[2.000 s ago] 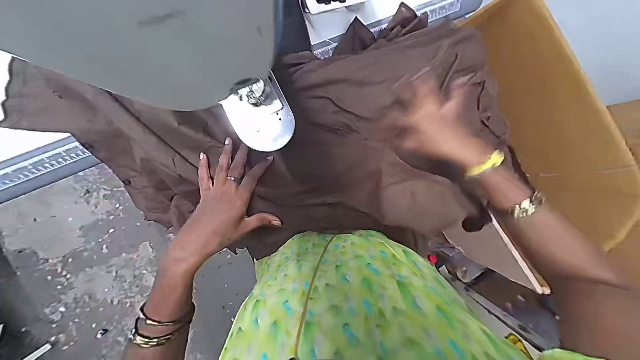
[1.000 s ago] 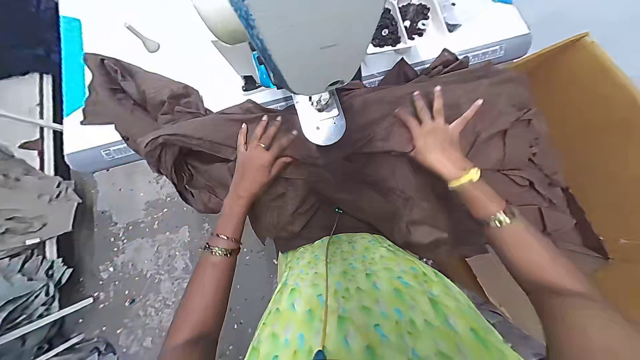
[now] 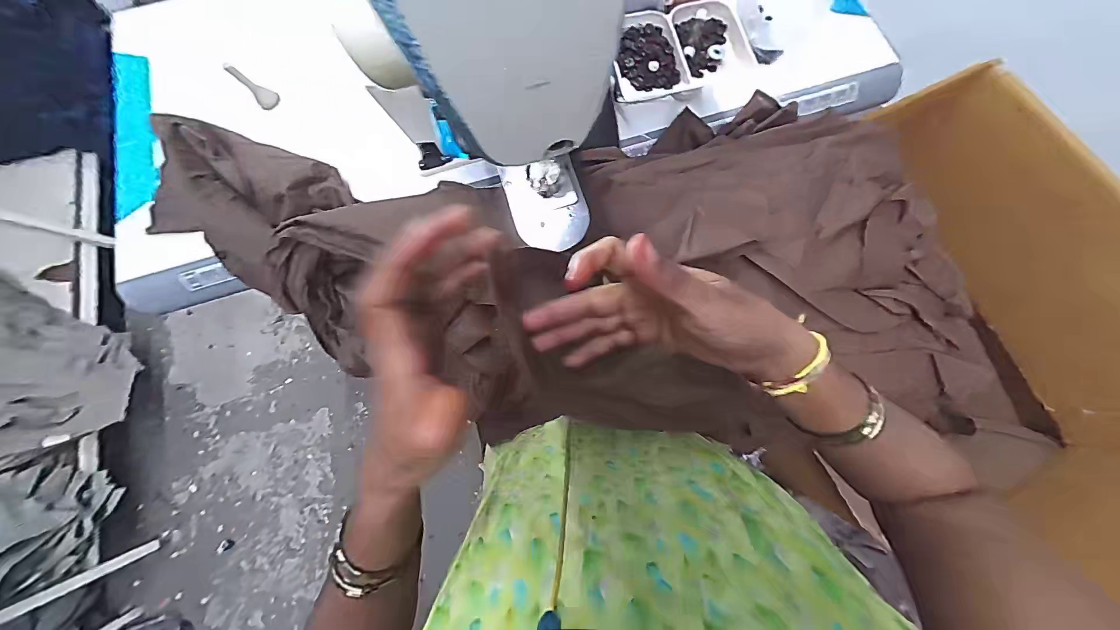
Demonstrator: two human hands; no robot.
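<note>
Brown fabric lies bunched across the sewing machine's table and over my lap. The sewing machine stands above it, its rounded metal work plate showing over the cloth. My left hand, blurred, is raised in front of the fabric, fingers apart and holding nothing that I can see. Close to it on the right, my right hand is also lifted, its fingers half curled and apart, with nothing visible in it. The hands do not touch each other.
Trays of dark buttons sit behind the machine. A small white spoon lies on the white tabletop. At the right stands a cardboard box; grey fabric pieces are piled at the far left.
Both hands were spread flat on the brown fabric a second ago; now they are lifted off it and closer together. The view has shifted since the oldest frame.
</note>
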